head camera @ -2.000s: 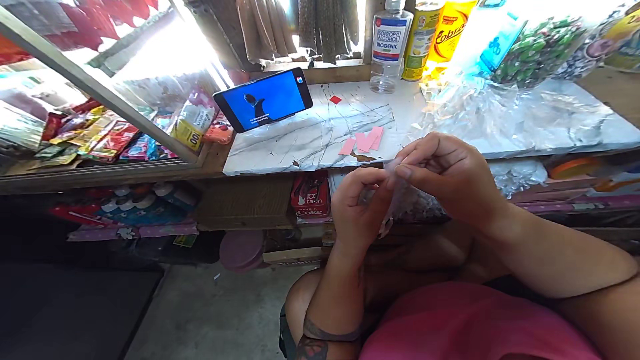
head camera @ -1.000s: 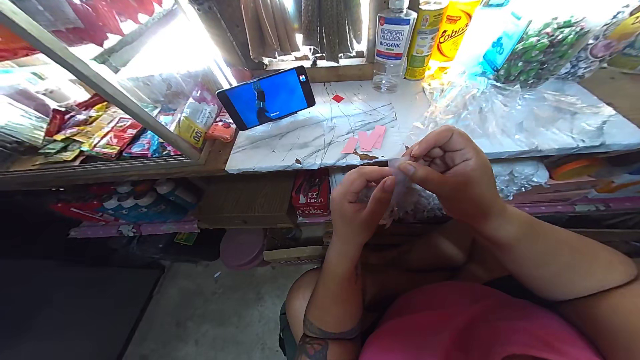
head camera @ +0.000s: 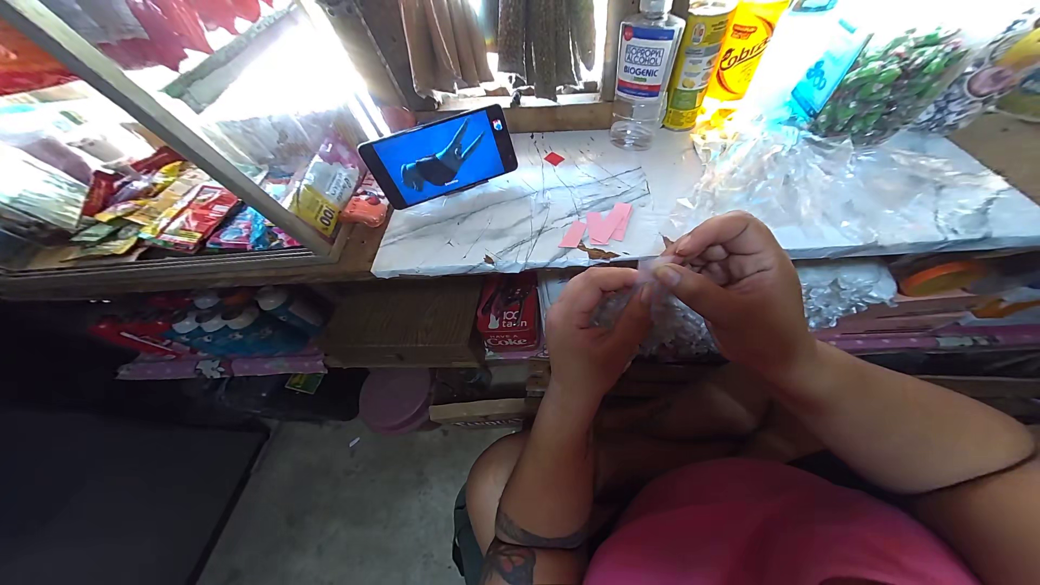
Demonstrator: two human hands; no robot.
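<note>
My left hand [head camera: 597,325] and my right hand [head camera: 743,292] meet just past the front edge of the counter. Thumbs and forefingers of both pinch a small piece of clear plastic [head camera: 647,270], perhaps a little bag; its exact shape is blurred. Below and behind the fingers is a mass of crinkled clear plastic [head camera: 678,329], partly hidden by my hands. Several pink paper strips [head camera: 605,226] lie on the marble-patterned counter [head camera: 504,219], left of and beyond my fingertips. Farther back lies a small red diamond-shaped piece [head camera: 553,158].
A phone [head camera: 439,156] leans upright at the counter's back left. An isopropyl alcohol bottle [head camera: 644,77] and a yellow bottle [head camera: 743,53] stand behind. Clear plastic bags [head camera: 845,191] cover the right side. Snack packets [head camera: 191,215] lie behind a framed pane on the left.
The picture on the phone's screen has changed. Both hands stay in nearly the same place, with small shifts of the fingers on the plastic.
</note>
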